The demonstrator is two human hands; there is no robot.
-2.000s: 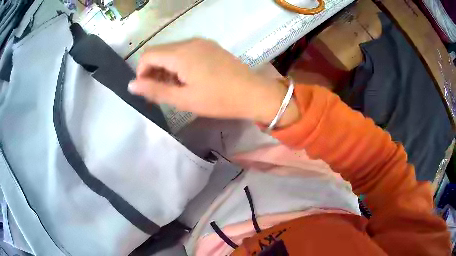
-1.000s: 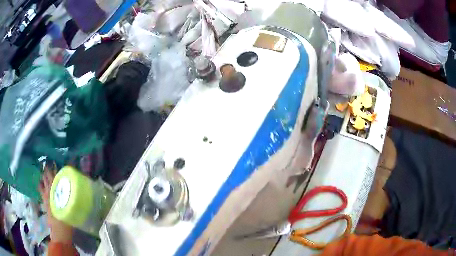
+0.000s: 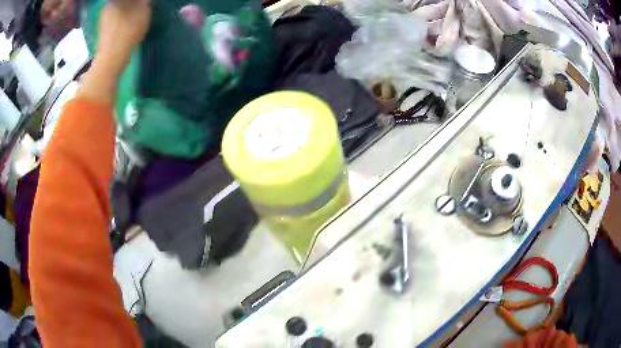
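My left hand (image 3: 124,27) is at the top left edge, blurred and partly cut off. It lies against the bright green cloth (image 3: 170,75), which shows on both sides of it; its fingertips are hidden, so its grip cannot be told. The green cloth has a pale and pink print and lies bunched over dark cloth. My right hand is out of view; only an orange sleeve (image 3: 545,338) shows at the bottom right.
A yellow-green thread cone (image 3: 293,156) stands behind the white sewing machine head (image 3: 354,285). Scissors (image 3: 528,292) with red and orange loops lie beyond it at right. Dark cloth (image 3: 197,217) lies left of the cone. Clear plastic (image 3: 388,54) and small yellow items (image 3: 587,194) also show.
The view has swung from the pale panel to the machine, then further left. My left hand has moved from beside the cone to the green cloth's far side.
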